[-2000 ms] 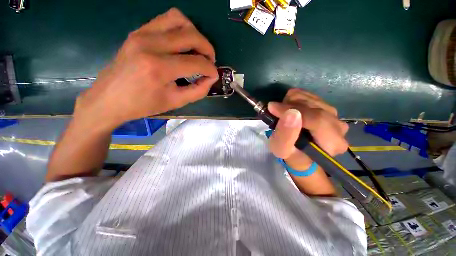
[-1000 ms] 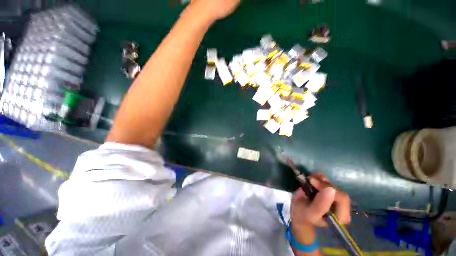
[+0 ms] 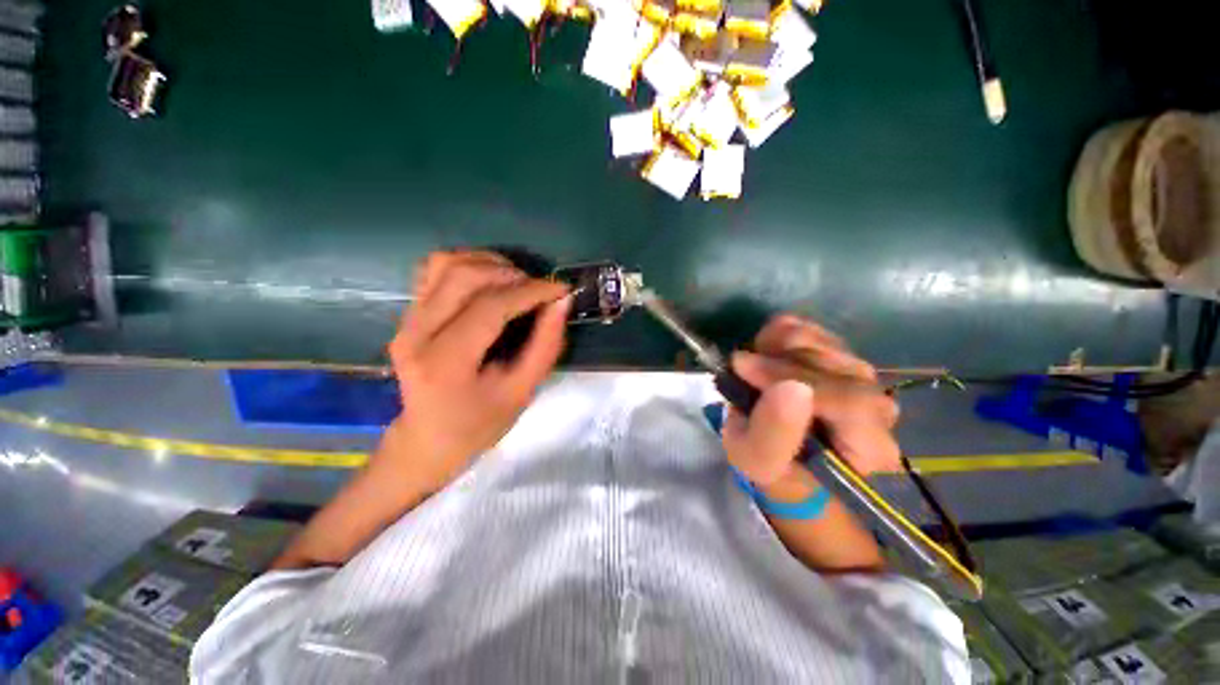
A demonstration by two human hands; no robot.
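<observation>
A small dark device housing with a shiny frame [image 3: 594, 292] lies near the bench's front edge. My left hand [image 3: 475, 341] is at its left side, fingertips pinched at or just over it; a thin line of solder wire [image 3: 268, 288] runs from the left to this hand. What the fingertips pinch is too small to tell. My right hand [image 3: 809, 402] holds a soldering iron [image 3: 736, 389] like a pen. Its silver tip is at the housing's right end, by a small pale block [image 3: 633, 286]. Whether the tip touches is unclear.
A heap of white pouch cells with yellow edges [image 3: 723, 170] lies at the back centre. Two small device parts [image 3: 137, 83] lie far left, above a green and grey wire stand [image 3: 94, 270]. A beige ring-shaped container [image 3: 1177, 194] stands right. A dark stick [image 3: 993, 101] lies back right.
My left hand has come back from the far side of the bench. The housing now lies by the pale block, and the iron tip has moved to it. The view has shifted.
</observation>
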